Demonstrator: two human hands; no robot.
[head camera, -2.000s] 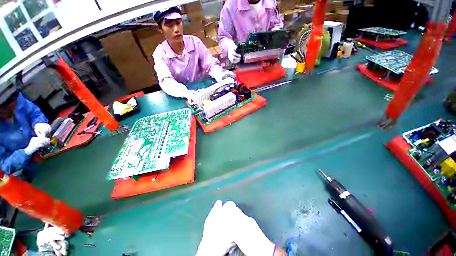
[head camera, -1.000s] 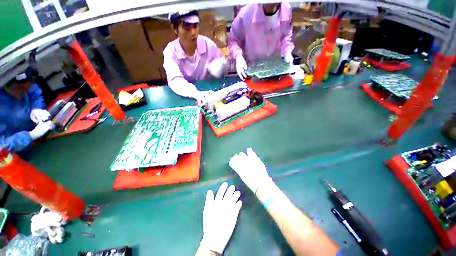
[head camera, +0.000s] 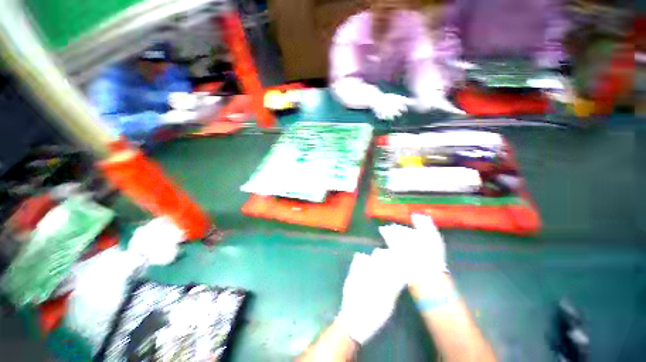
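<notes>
The view is blurred. My left hand (head camera: 370, 293), in a white glove, is over the green bench at the lower middle. My right hand (head camera: 418, 254), also gloved, with a pale blue band at its wrist, touches or overlaps it. I cannot tell whether the fingers hold anything. Just beyond the hands, a populated circuit board (head camera: 435, 181) with long white heat sinks lies on a red pad (head camera: 453, 217). To its left, a pale green board (head camera: 312, 159) lies solder side up on another red pad (head camera: 304, 213).
A black screw tray (head camera: 237, 311) with silvery screws is at the lower left, beside a whitish plastic bag (head camera: 99, 293) and white spare gloves (head camera: 156, 242). An orange-wrapped post (head camera: 152, 191) rises behind them. Two people in pink and one in blue are across the bench.
The view has swung left, bringing the screw tray fully into sight. The populated board now sits nearer my hands. My hands have come together from apart. The black screwdriver is no longer clearly visible.
</notes>
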